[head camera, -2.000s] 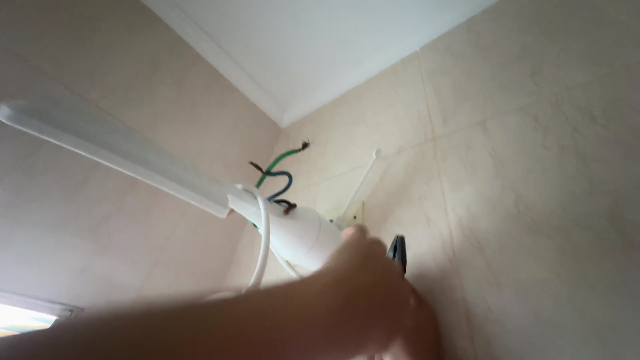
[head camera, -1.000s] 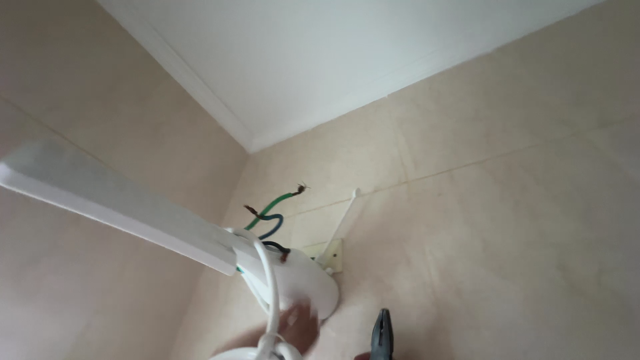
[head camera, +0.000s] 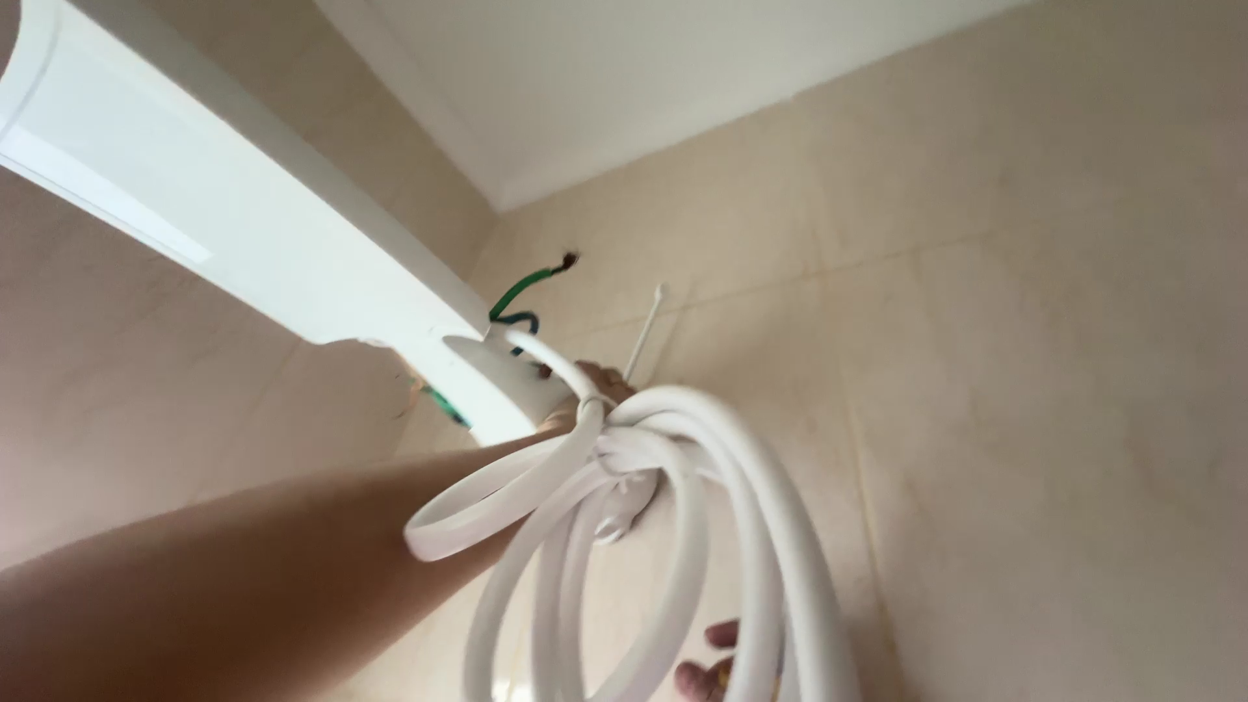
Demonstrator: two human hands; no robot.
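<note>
A long white plastic fixture (head camera: 244, 195) slants from the upper left to a rounded base by the wall. My left hand (head camera: 597, 388) reaches up to that base, mostly hidden behind it and the cable; its exact hold cannot be told. A coiled white cable (head camera: 687, 526), bound near its top, hangs in front of my left forearm. Green wire (head camera: 526, 289) and blue wire (head camera: 522, 320) stick out above the base. A thin white rod (head camera: 645, 331) stands up beside my fingers. At the bottom, the fingertips of my right hand (head camera: 707, 673) show behind the coil, their grip hidden.
Beige tiled walls (head camera: 1024, 409) meet in a corner behind the fixture, under a white ceiling (head camera: 663, 78). The hanging cable loops cover much of the lower middle. Another green wire end (head camera: 447, 404) shows below the fixture.
The cable coil now fills the lower middle. The pliers seen earlier at the lower right are out of sight. My left forearm again stretches across the lower left, and the view has shifted.
</note>
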